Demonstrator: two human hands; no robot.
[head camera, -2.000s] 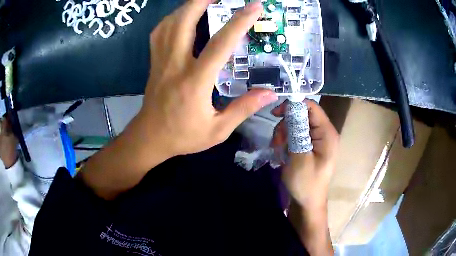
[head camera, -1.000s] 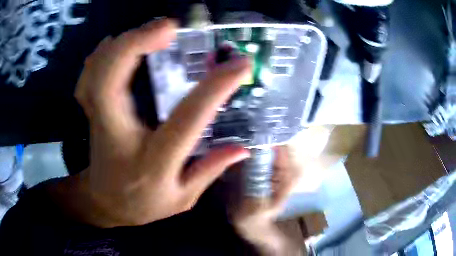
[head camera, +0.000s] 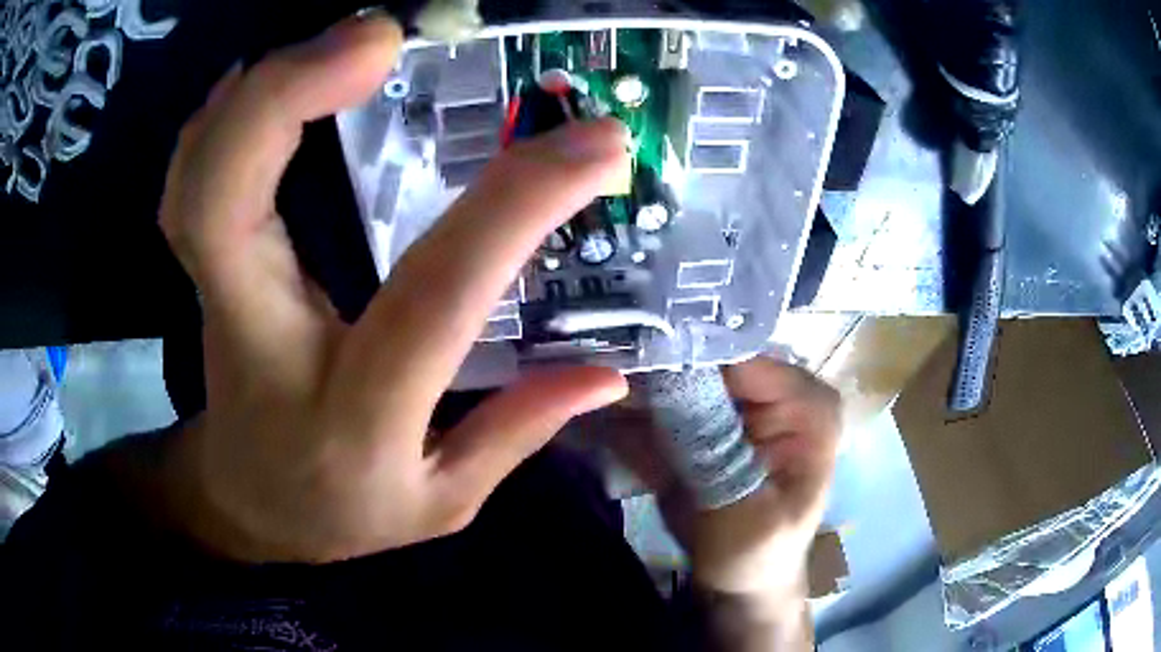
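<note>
The white plastic housing (head camera: 777, 204) lies open side up in front of me. A green circuit board (head camera: 652, 134) with round capacitors is inside, and a red wire shows beside it. My left hand (head camera: 344, 318) holds the housing, its index fingertip on the board and its thumb at the near edge. Part of the housing is hidden under this hand. My right hand (head camera: 777, 459) is closed around a speckled grey-white cylinder (head camera: 707, 433) at the housing's near edge. A white wire (head camera: 611, 321) runs inside the housing near the cylinder's end.
White U-shaped clips (head camera: 77, 77) lie at the upper left on the dark bench (head camera: 77, 268). A long dark-handled tool (head camera: 980, 268) lies at the right, past the bench edge. A cardboard box (head camera: 1044, 446) and clear plastic (head camera: 1031, 554) are below right.
The view has shifted, and the housing now appears larger, lower and further left. The white wires stood in a V shape before; now one lies leftward. Both hands keep their holds.
</note>
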